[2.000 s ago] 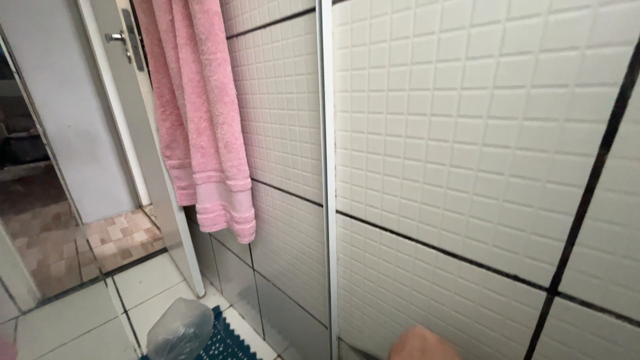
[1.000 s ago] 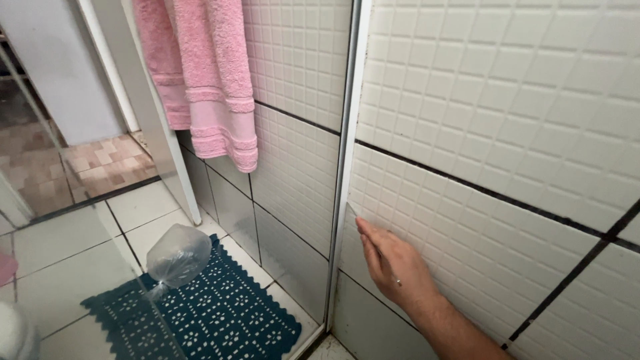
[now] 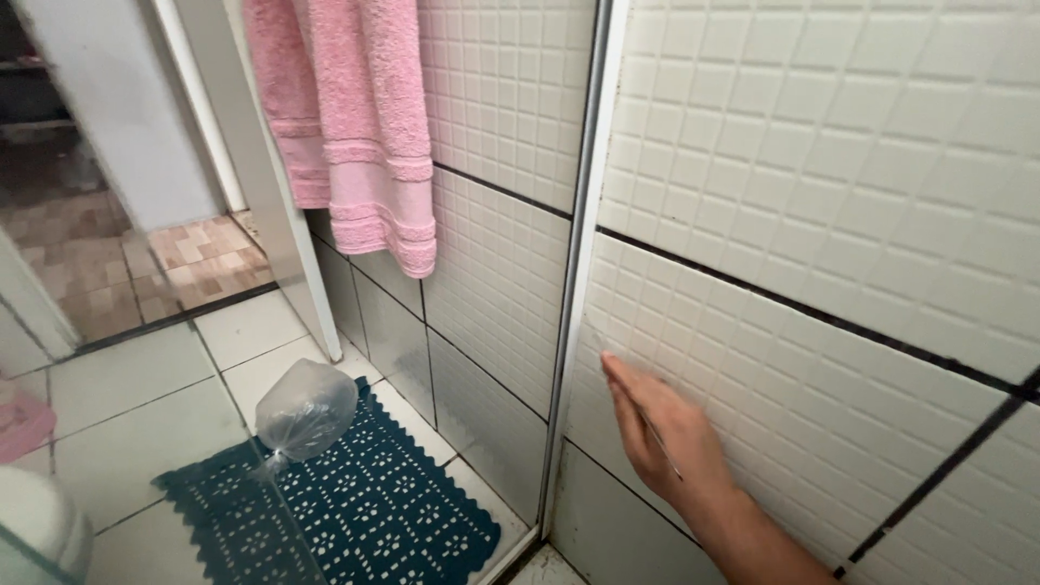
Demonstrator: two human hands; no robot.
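My right hand [image 3: 662, 431] reaches in from the lower right, its fingertips close to or touching the white tiled wall [image 3: 715, 341] just right of a metal frame strip [image 3: 575, 244]. The fingers lie together, and a thin metal object [image 3: 662, 443] shows along the palm side; its kind and its far end cannot be made out. Dark grout lines run across the tiles above and below the hand. My left hand is out of view.
A pink towel [image 3: 370, 162] hangs left of the strip beside a door [image 3: 284, 203]. Below lie a teal openwork mat [image 3: 390, 504] and a clear plastic bag [image 3: 305, 406], seen partly through glass. A white rounded object [image 3: 41, 520] stands lower left, near something pink [image 3: 20, 422].
Two seconds ago only a small part of my right hand showed at the bottom edge; now hand and forearm are against the tiled wall. The view has tilted down.
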